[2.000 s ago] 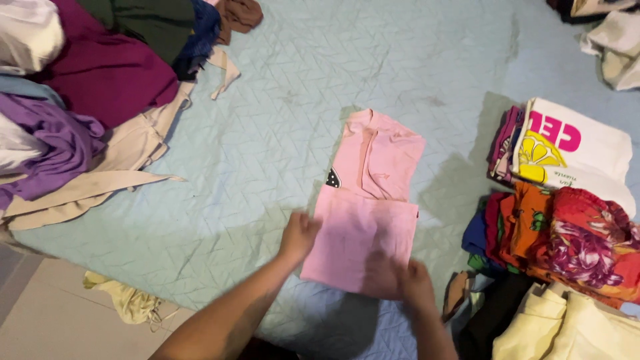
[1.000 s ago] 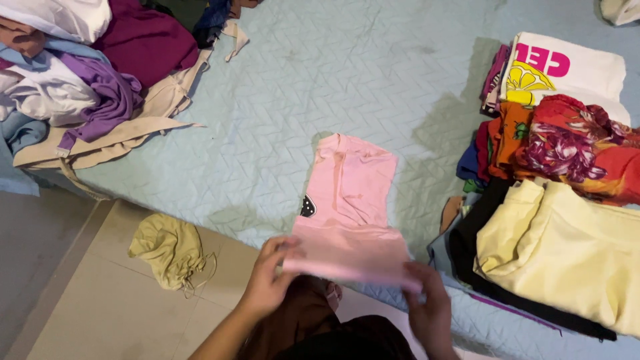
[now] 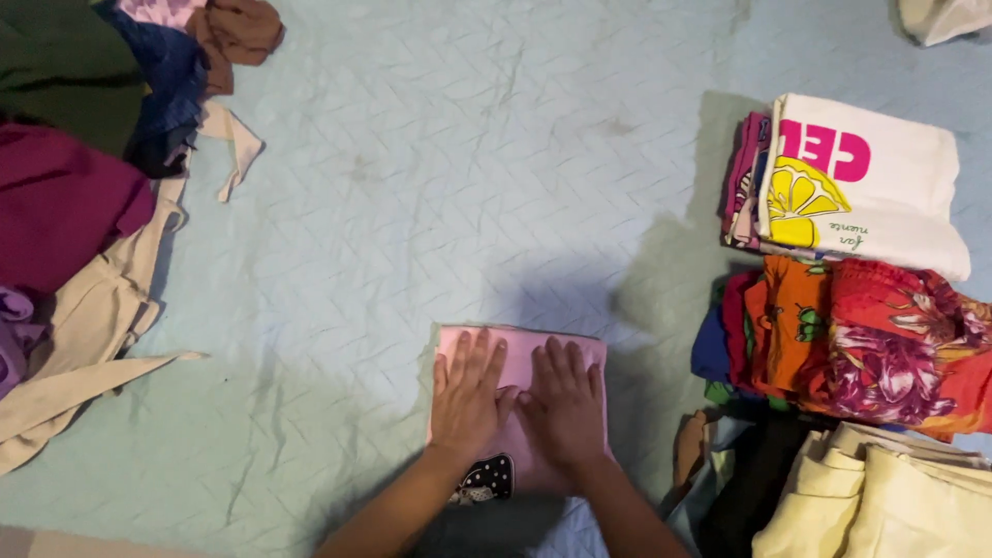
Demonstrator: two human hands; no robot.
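A pink garment (image 3: 515, 364), folded into a compact rectangle, lies on the pale blue bedcover near the lower middle. My left hand (image 3: 469, 395) rests flat on its left half, fingers pointing away from me. Flat on the right half is my right hand (image 3: 566, 407), and the two thumbs nearly meet in the middle. Neither hand grips the cloth. A black patch with white dots (image 3: 492, 477) and a small bow shows at the garment's near edge, partly behind my left wrist.
On the left lies a loose heap of clothes, with a maroon cloth (image 3: 70, 209) and beige straps (image 3: 101, 380). Folded stacks stand at the right: a white printed shirt (image 3: 899, 201), red and orange patterned clothes (image 3: 883, 349) and cream cloth (image 3: 914, 504). The quilted bedcover (image 3: 372, 194) lies between.
The pink garment was longer and its lower part was held up at the edge; now it is folded shorter, lying flat. My hands have let go of that edge and lie on top.
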